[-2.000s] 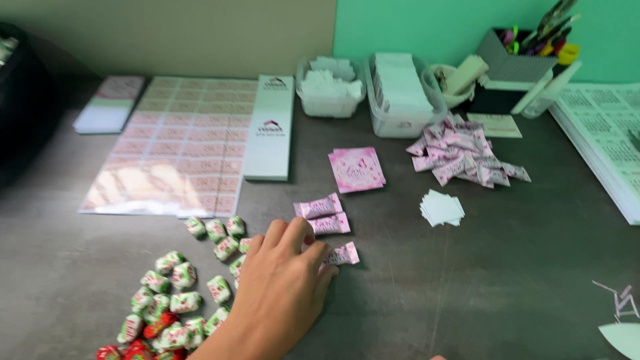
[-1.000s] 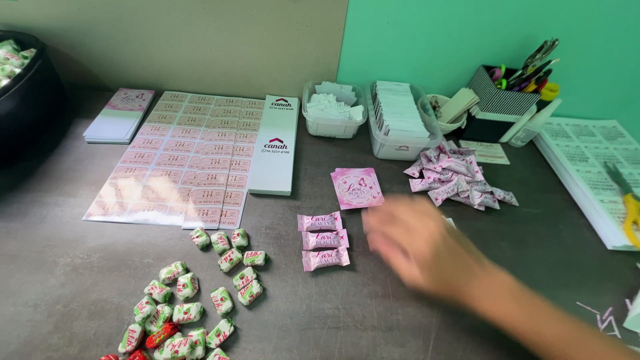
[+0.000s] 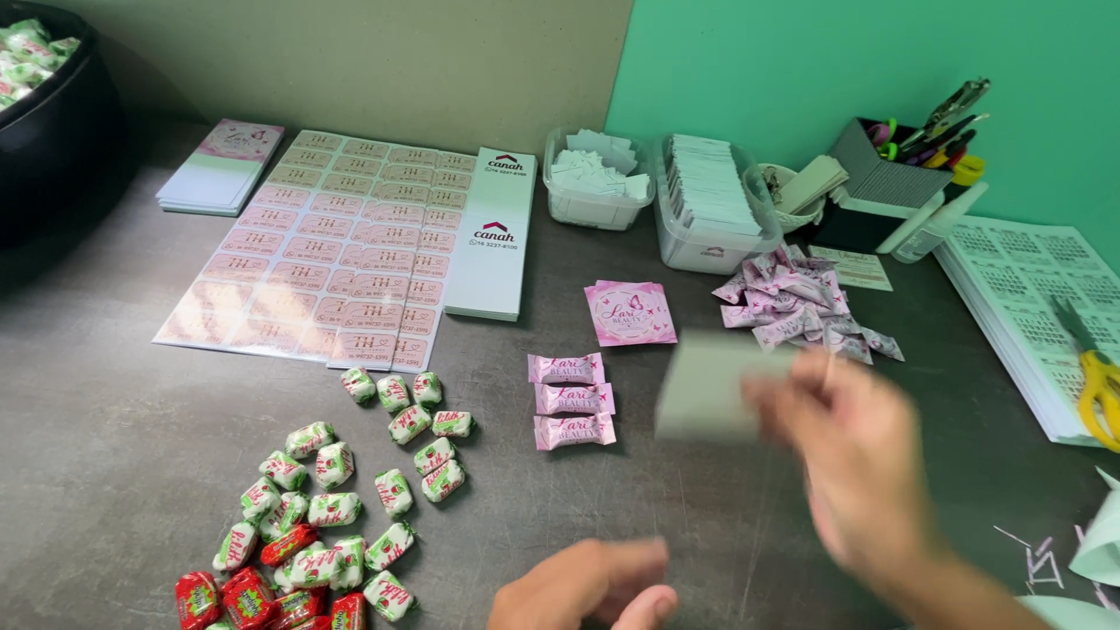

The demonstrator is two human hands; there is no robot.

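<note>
My right hand (image 3: 844, 446) holds a blurred, pale square piece of paper (image 3: 722, 385) by its right edge, above the dark table. At the bottom centre is my left hand (image 3: 586, 586), its fingers apart and nothing in them. Three pink-wrapped candies (image 3: 573, 399) lie in a column left of the paper. Behind them rests a small stack of pink printed squares (image 3: 630, 313). A heap of pink-wrapped candies (image 3: 801, 297) lies behind my right hand. Green-and-white wrapped candies (image 3: 335, 509) and red-wrapped ones (image 3: 248, 598) are spread at the lower left.
Sticker sheets (image 3: 302, 254) and a stack of white printed cards (image 3: 490, 232) lie at the back left. Two plastic tubs (image 3: 599, 213) (image 3: 719, 249) hold paper pieces. Yellow-handled scissors (image 3: 1098, 394) rest on printed sheets (image 3: 1015, 350) at right. A black pot (image 3: 52, 131) stands at far left.
My right hand, blurred near the pink squares a second ago, is now further right with the pale paper. My left hand has come into view at the bottom.
</note>
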